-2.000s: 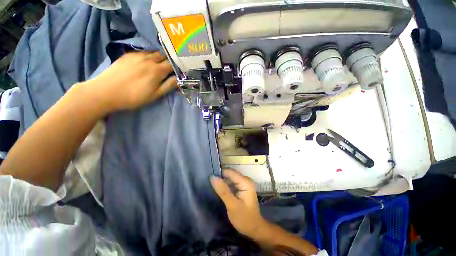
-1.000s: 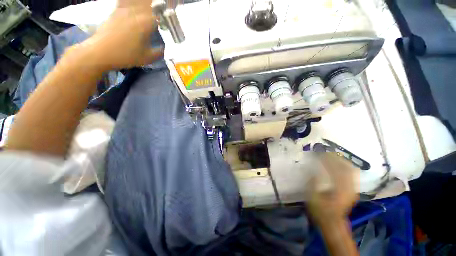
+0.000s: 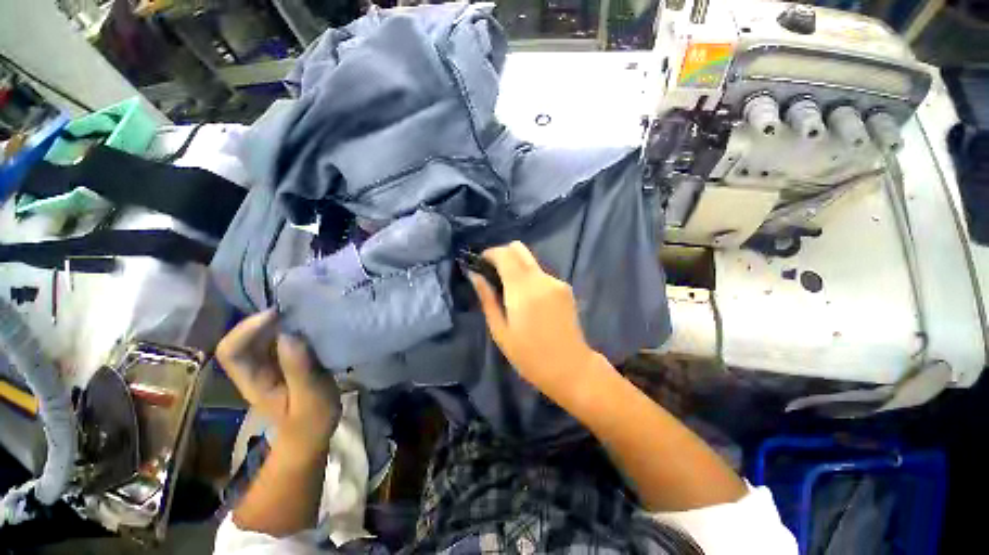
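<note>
The blue-grey trousers (image 3: pixel 380 119) lie bunched left of the overlock machine (image 3: pixel 824 81), with dark stitched seam lines showing. My left hand (image 3: pixel 280 374) grips the left edge of a folded, lighter part of the trousers between thumb and fingers. My right hand (image 3: pixel 534 314) is shut on dark thread snips (image 3: pixel 478 267), held at the right side of that folded part. The snips' tips lie against the cloth and are hard to make out. A small black disc (image 3: pixel 810 281) lies on the white machine bed.
Black bands (image 3: pixel 130 193) and a pale green basket (image 3: pixel 119 128) are at the far left. A shiny metal tray (image 3: pixel 163 407) stands at the lower left. A blue plastic basket (image 3: pixel 857 461) holding blue-grey pieces is below the machine at the right.
The view has swung left, so the machine sits further right. The snips have left the machine bed and are in my right hand. The trousers are off the needle area, and my left hand has moved down.
</note>
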